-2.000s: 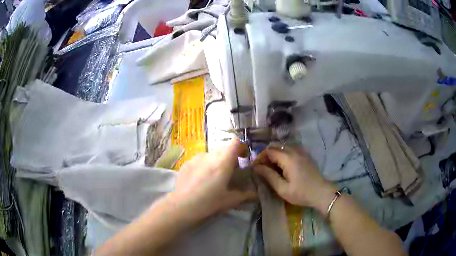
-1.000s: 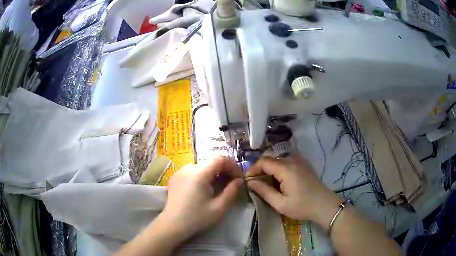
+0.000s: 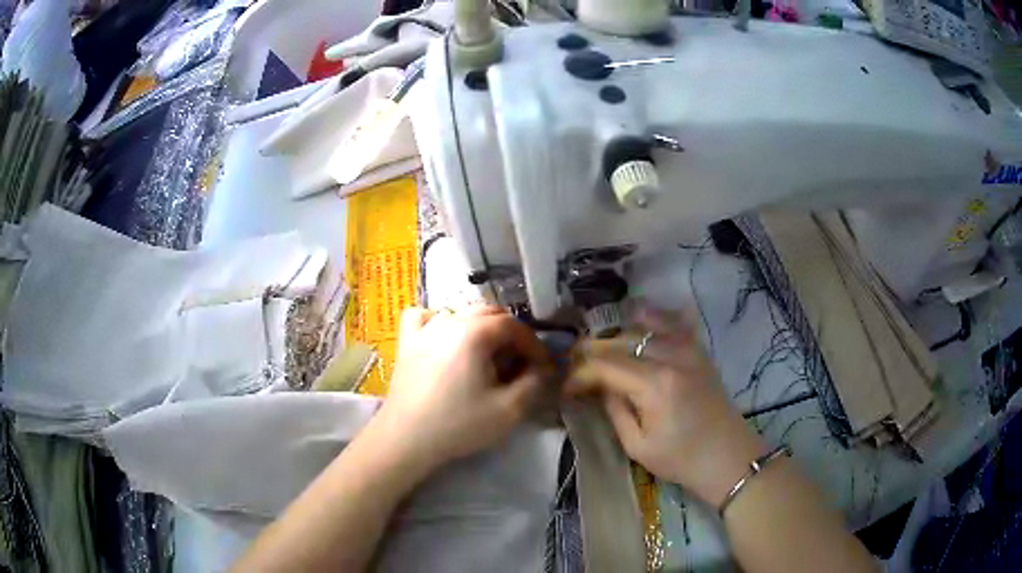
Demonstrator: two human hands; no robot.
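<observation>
A pale garment panel (image 3: pixel 476 504) lies under my left forearm and reaches left across the table. A tan facing strip (image 3: pixel 602 492) with a striped overlocked edge runs from my fingers towards me, along the panel's right side. My left hand (image 3: pixel 465 375) pinches the panel's edge just in front of the needle area. My right hand (image 3: pixel 656 397), with a ring and a bracelet, holds the strip's far end, fingertips beside the left ones. The presser foot and needle are mostly hidden behind my fingers and the machine head (image 3: pixel 510 168).
A panel stack (image 3: pixel 135 325) lies left of yellow tape (image 3: pixel 381 269). A strip stack (image 3: pixel 846 325) lies right of the needle, with dark thread tails (image 3: pixel 773 364) beside it. Pale sewn work (image 3: pixel 347 134) is heaped behind the head. Olive-green bundles (image 3: pixel 34 157) are at far left.
The machine head appears further left in view. My hands have moved slightly forward towards the needle area, still together on the cloth. The right fingers are now blurred.
</observation>
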